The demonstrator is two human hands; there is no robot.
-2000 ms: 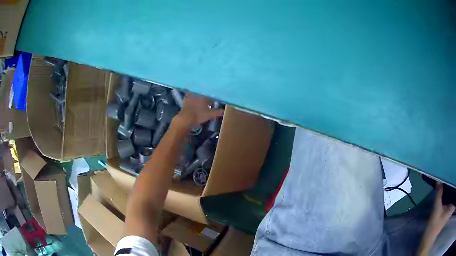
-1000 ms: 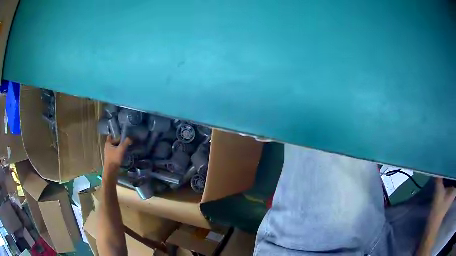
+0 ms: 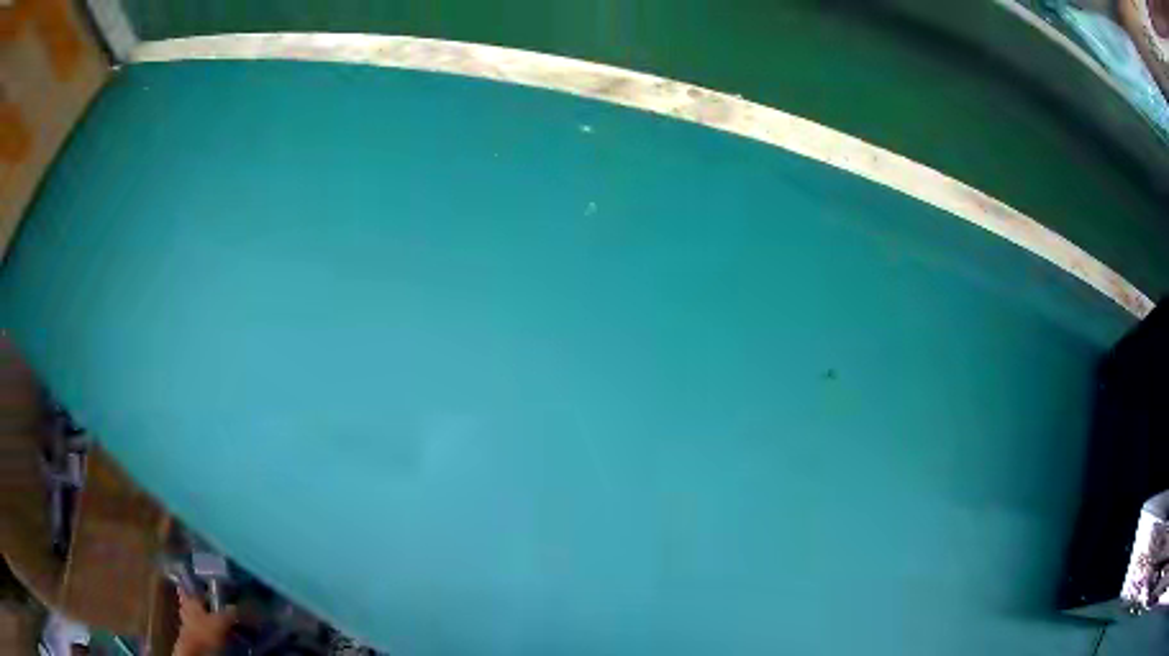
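Note:
Grey handheld fan bodies lie in a cardboard carton below the bench edge at the lower left. My left hand is at the carton beside the fan bodies, small, blurred and cut off by the bottom edge. Whether its fingers hold a fan body cannot be told. My right hand is out of the picture.
The green bench top fills most of the view, with a pale strip along its far side and a darker green surface beyond. A black object stands at the right. A carton with orange print is at the upper left. Another carton is at the lower left.
The view has swung up over the bench, so the cartons now show only at the lower left. My legs and right hand have left the picture. My left hand is still at the fan carton.

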